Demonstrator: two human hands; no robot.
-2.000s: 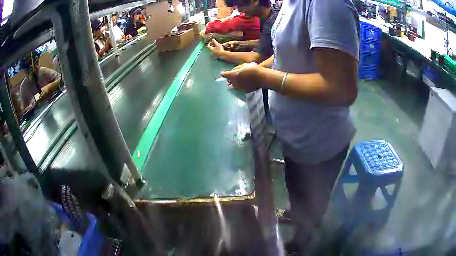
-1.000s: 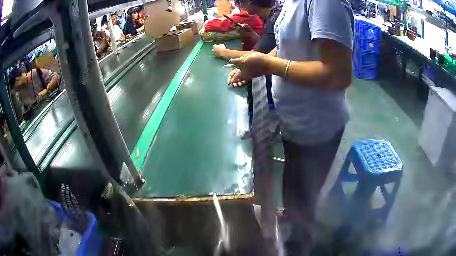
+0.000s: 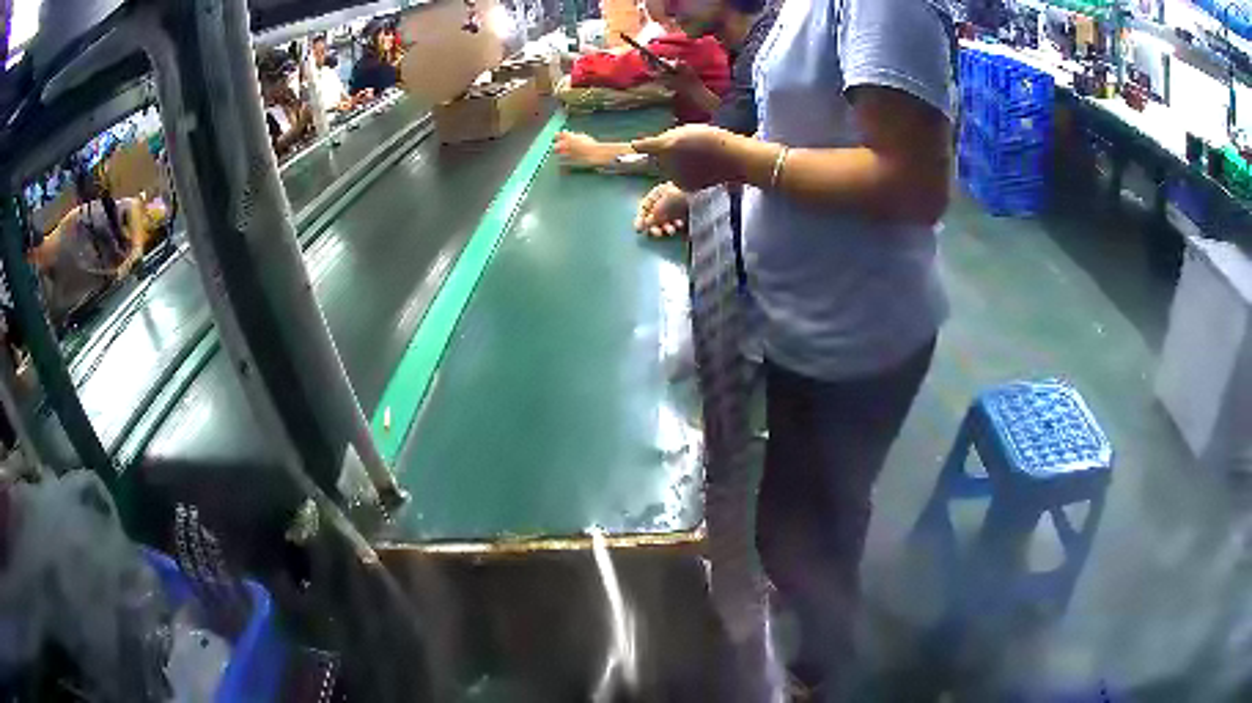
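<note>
Neither of my hands is in the picture. Nearest in front of me is the end of a long green conveyor table (image 3: 549,398) with a worn yellowish end edge and a bright green stripe (image 3: 460,295). A long pale patterned label strip (image 3: 715,289) hangs from the hands of a person in a light shirt beside the table's right edge. An open brown carton (image 3: 489,113) stands far along the line.
A slanted metal post (image 3: 247,261) rises at the table's left end. A blue bin (image 3: 250,639) with clear plastic is at lower left. A blue stool (image 3: 1046,429) stands on the floor at right. Blue crates (image 3: 1006,131) and several people are farther back.
The person in the light shirt has shifted slightly left, and their hands have moved. The person behind now has a forearm lying farther across the table. The strip hangs more fully in view.
</note>
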